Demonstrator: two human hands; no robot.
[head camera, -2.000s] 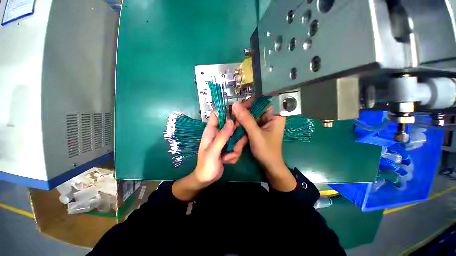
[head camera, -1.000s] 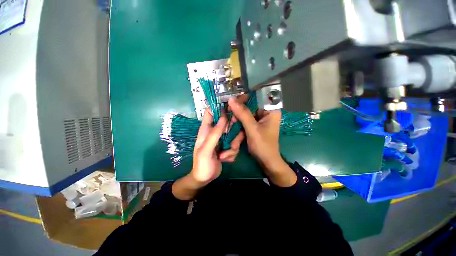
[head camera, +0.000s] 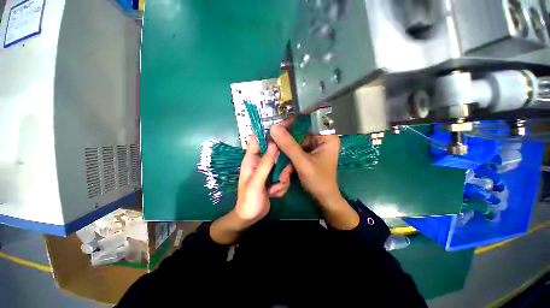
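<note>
My left hand (head camera: 253, 185) and my right hand (head camera: 316, 168) meet in front of the silver base plate (head camera: 241, 103). My left hand is closed around green wires (head camera: 254, 120), whose ends stick up over the plate. My right hand holds a second bunch of green wires (head camera: 300, 127), with its thumb and finger at the small silver die (head camera: 276, 118). The exact wire pinched there is hidden. A wire pile (head camera: 226, 163) with silver-white tips lies flat under and beside both hands. A brass-coloured block (head camera: 284, 87) stands beside the die.
The grey machine head (head camera: 356, 54) overhangs at upper right, with air fittings (head camera: 459, 120) near it. A blue bin (head camera: 494, 228) with wire bundles is at right. A white-grey cabinet (head camera: 96, 108) and a carton (head camera: 78, 274) of translucent plastic pieces are at left. The green bench (head camera: 181, 72) lies between.
The view has shifted slightly, so the machine head sits differently in the frame. Both hands stay at the die with the wires; their fingers have moved only slightly.
</note>
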